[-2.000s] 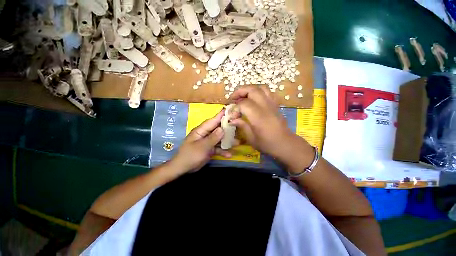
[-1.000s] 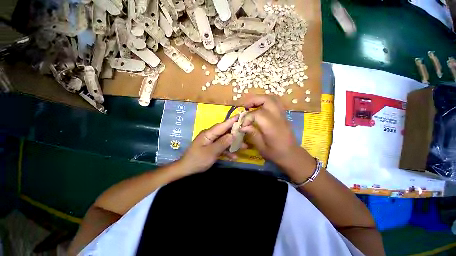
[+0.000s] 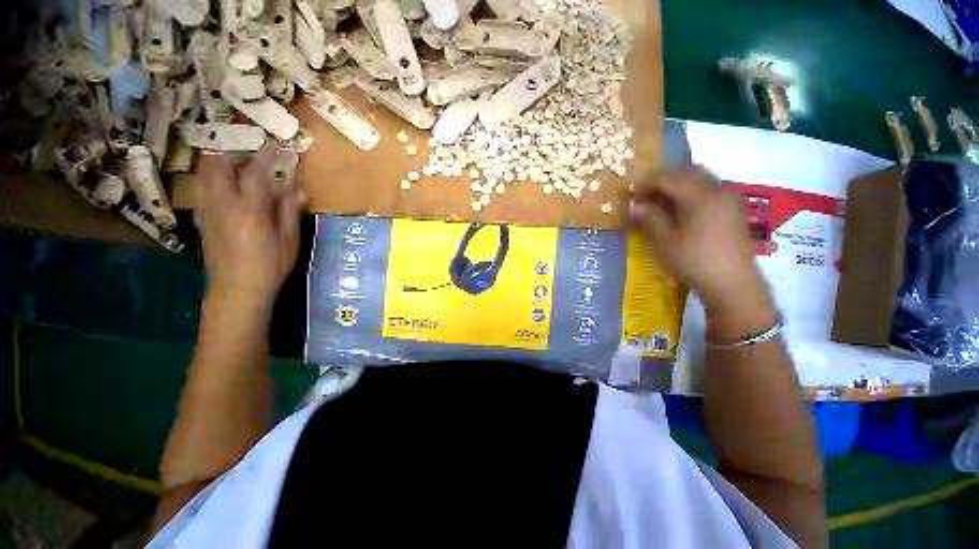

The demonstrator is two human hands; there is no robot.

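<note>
Beige elongated housings lie heaped at the upper left. A loose pile of small cream round pieces lies right of them. My left hand, blurred, is at the heap's lower edge with its fingers over a single housing; whether it grips it is unclear. My right hand, blurred, is above the cardboard's right edge, right of the round pieces; its fingertips are bent, and whether they hold anything cannot be told. The grey and yellow headset carton lies between my hands, with no housing on it.
Brown cardboard lies under the heaps. Several single housings lie on the green surface at upper right. A white printed sheet, a small brown box and a clear plastic bag are at the right.
My hands have parted, the left to the housing heap, the right toward the white sheet. The housing they held between them is gone from there. Two housings now lie near the bright reflection at upper right.
</note>
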